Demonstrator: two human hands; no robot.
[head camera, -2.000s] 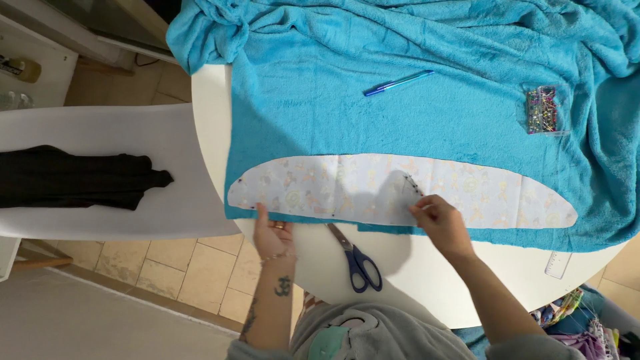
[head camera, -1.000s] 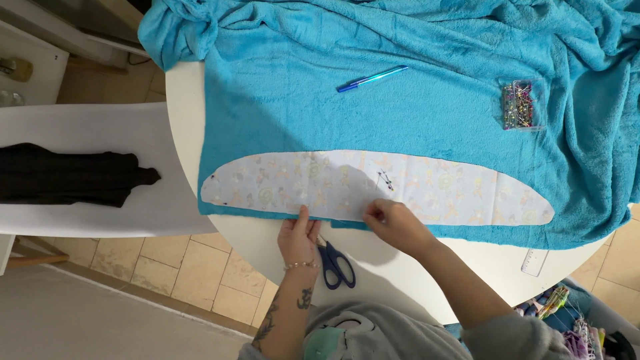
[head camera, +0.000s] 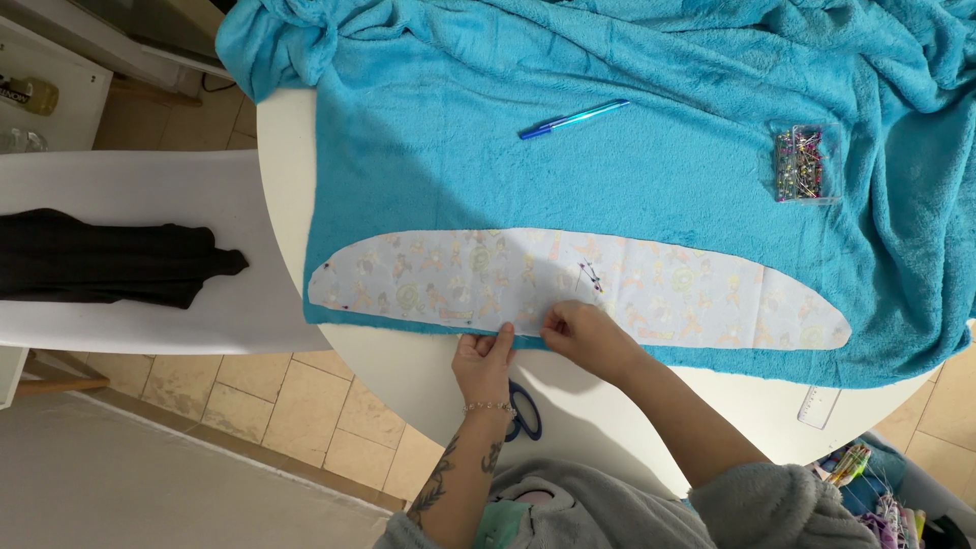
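A long half-oval piece of pale printed fabric (head camera: 686, 293) lies flat on a turquoise fleece cloth (head camera: 457, 168). My left hand (head camera: 486, 354) pinches the lower edge of both layers, thumb on top. Just to its right, my right hand (head camera: 583, 335) has its fingertips closed together at the same edge; whether a pin is between them is too small to tell. Several loose pins (head camera: 591, 276) lie on the printed fabric above my right hand. More pins are in its left end and near my left hand. Dark blue-handled scissors (head camera: 526, 412) lie partly hidden behind my left wrist.
A clear box of colored-head pins (head camera: 807, 164) and a blue pen (head camera: 573, 119) rest on the fleece. A clear ruler (head camera: 819, 406) lies at the white round table's (head camera: 366, 366) lower right. Black cloth (head camera: 114, 255) is on a white surface at left. Bundled threads (head camera: 854, 465) are at lower right.
My left hand has moved right along the fabric's lower edge. My right hand has come down from the loose pins to that edge, close beside my left.
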